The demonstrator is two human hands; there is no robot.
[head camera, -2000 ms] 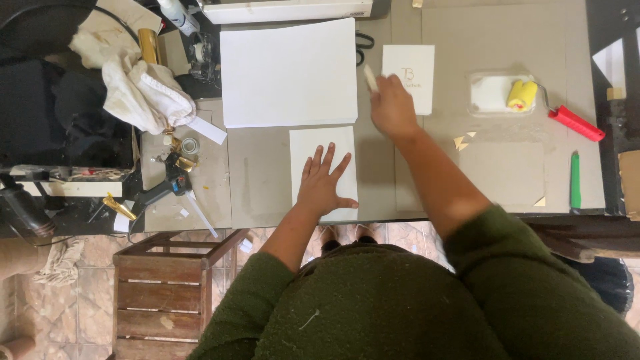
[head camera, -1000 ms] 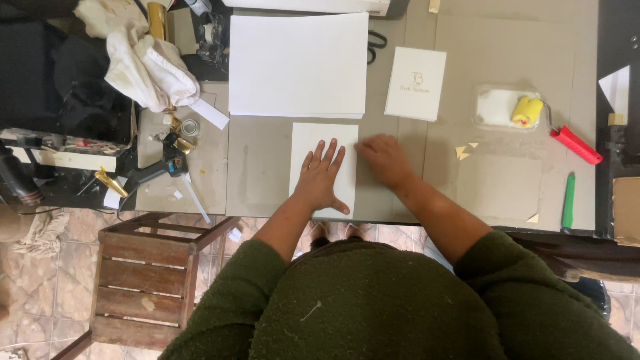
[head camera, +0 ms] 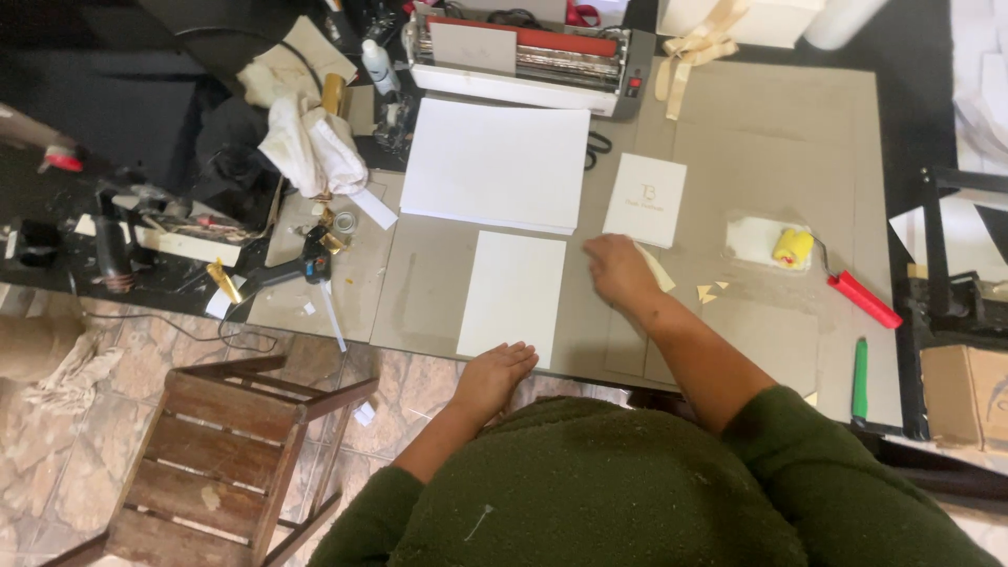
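Note:
My left hand (head camera: 498,379) rests with its fingers together on the bottom edge of a cream sheet of paper (head camera: 513,295). My right hand (head camera: 624,274) lies to the right of that sheet, its fingers bent over the grey board; whether something is under them cannot be told. A cream strip (head camera: 655,268) shows just beside its fingers. Above it lies a white card with printed writing (head camera: 646,199). A stack of larger white sheets (head camera: 496,164) sits above the cream sheet, and the dark handles of scissors (head camera: 598,150) stick out at its right.
A laminator (head camera: 526,67) stands at the back. At the right are a yellow paint roller (head camera: 793,248) with a red handle, a green cutter (head camera: 860,379) and small cream triangles (head camera: 707,293). A glue gun (head camera: 317,256) and a white cloth (head camera: 315,150) lie left. A wooden chair (head camera: 213,449) stands below.
My left hand has slid from the middle of the cream sheet down to its bottom edge. My right hand came down from near the printed card. The view has shifted to take in more of the table's back.

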